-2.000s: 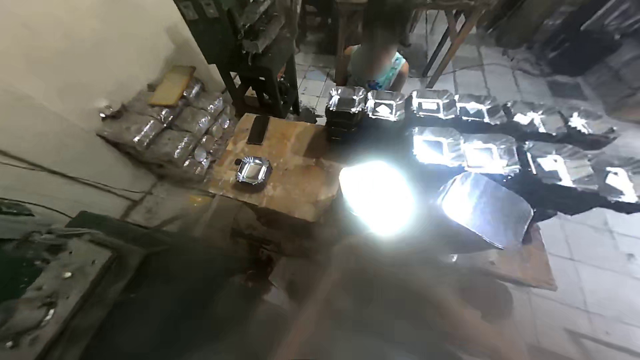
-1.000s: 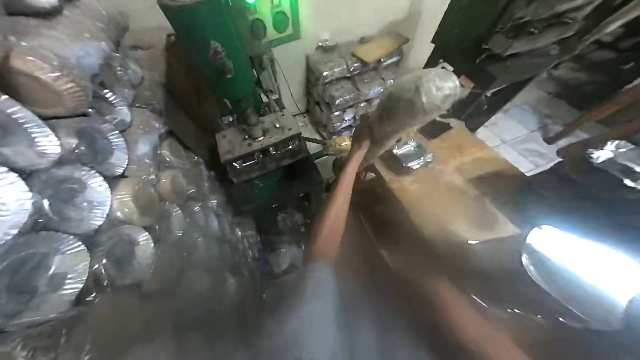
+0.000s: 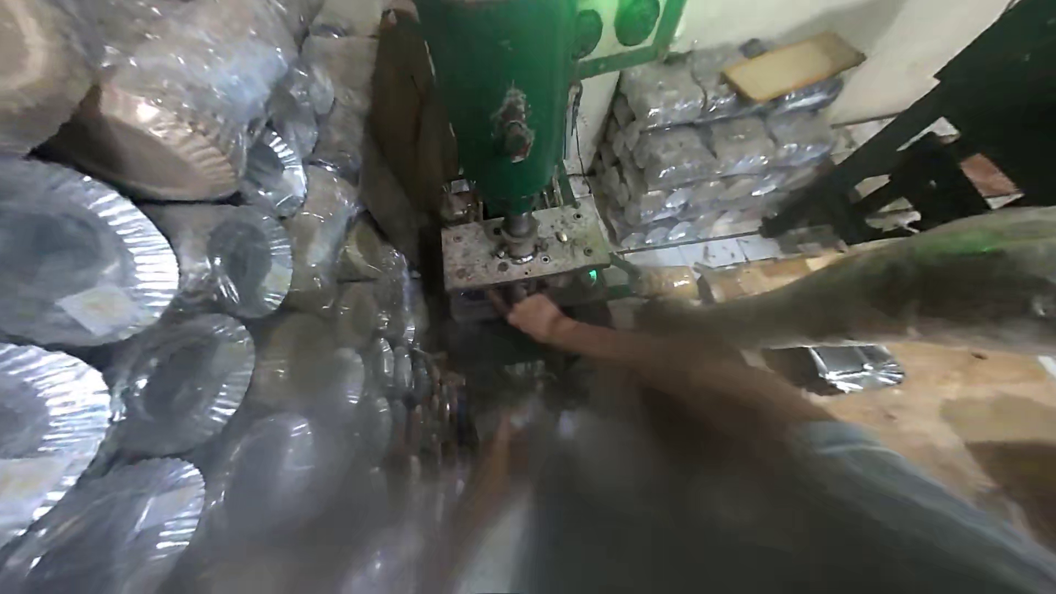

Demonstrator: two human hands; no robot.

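Observation:
My right hand (image 3: 538, 318) reaches in from the right to the lower front edge of the metal die plate (image 3: 528, 247) of a green press (image 3: 503, 91). One finger points in below the plate; what the fingertips touch is hidden. Low in the middle, my left hand (image 3: 510, 429) is a dim blur under the press, and whether it holds anything cannot be seen. A long, blurred plastic-wrapped bundle (image 3: 858, 285) spans the right side above my right forearm. Behind that forearm, a silver foil tray (image 3: 858, 367) sits on the wooden table (image 3: 973, 388).
Plastic-wrapped stacks of round foil plates (image 3: 190, 379) rise close on the left. More wrapped packs (image 3: 709, 148) stand by the wall, with a yellowish board (image 3: 794, 66) on top. Dark metal framework (image 3: 899, 157) stands at the upper right.
The view has swung left and nearer to the press. My left hand, on the plastic-wrapped bundle a second ago, is now low under the press; my right hand is now at the die plate.

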